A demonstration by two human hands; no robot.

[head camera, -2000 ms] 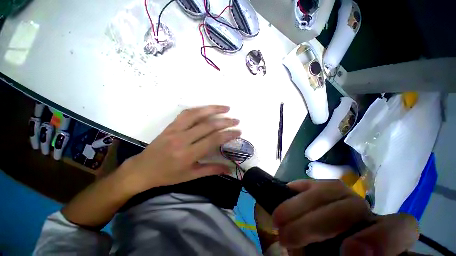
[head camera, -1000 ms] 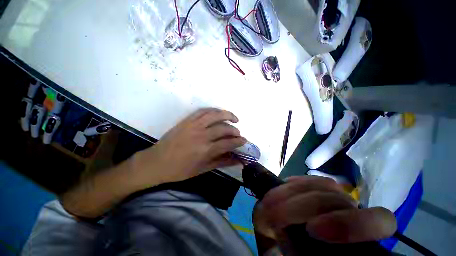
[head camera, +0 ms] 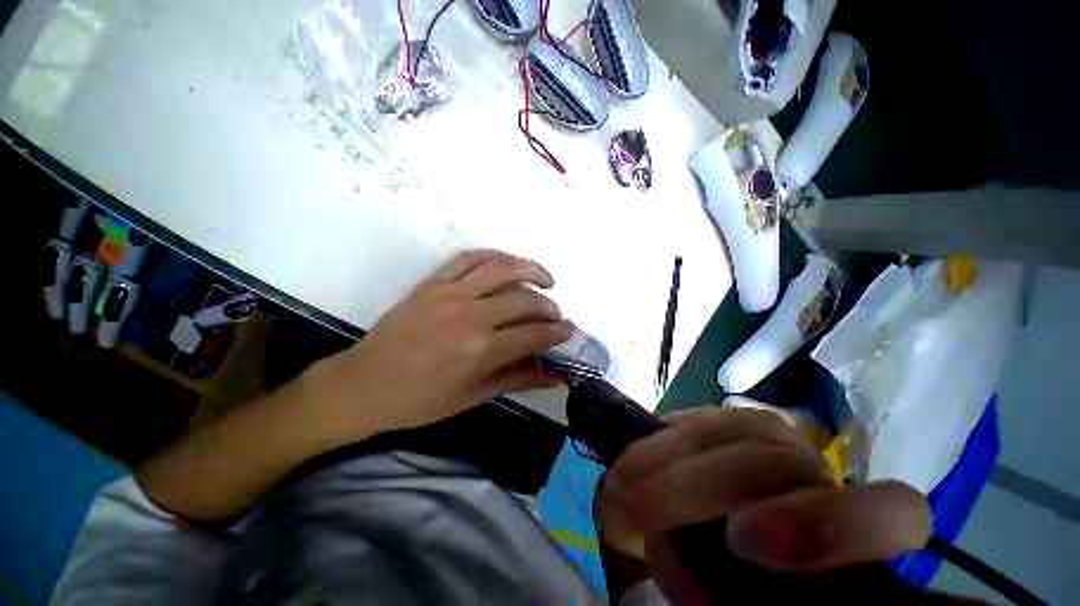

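Observation:
My left hand [head camera: 468, 337] is bare and holds a small oval head plate [head camera: 578, 354] at the front edge of the white work surface [head camera: 272, 213]. My right hand [head camera: 758, 497] is gripped around a thick, straight black tool [head camera: 610, 420], which looks like an electric screwdriver with a cord running off to the lower right. The tool's front end is at the plate's near side. Its tip and the contact point are hidden. Dark tweezers [head camera: 672, 317] lie to the right of the plate.
Oval head plates [head camera: 566, 83] with red and black leads lie at the top. A clear bag [head camera: 411, 81] and a small metal insert [head camera: 630, 159] lie nearby. White housing shells [head camera: 746, 225] and a white plastic bag [head camera: 936, 355] are at right. Finished units [head camera: 116, 308] sit in a box lower left.
My left fingers have closed over the oval plate, which lay more exposed before. The black tool has come closer against it. The camera view has shifted slightly.

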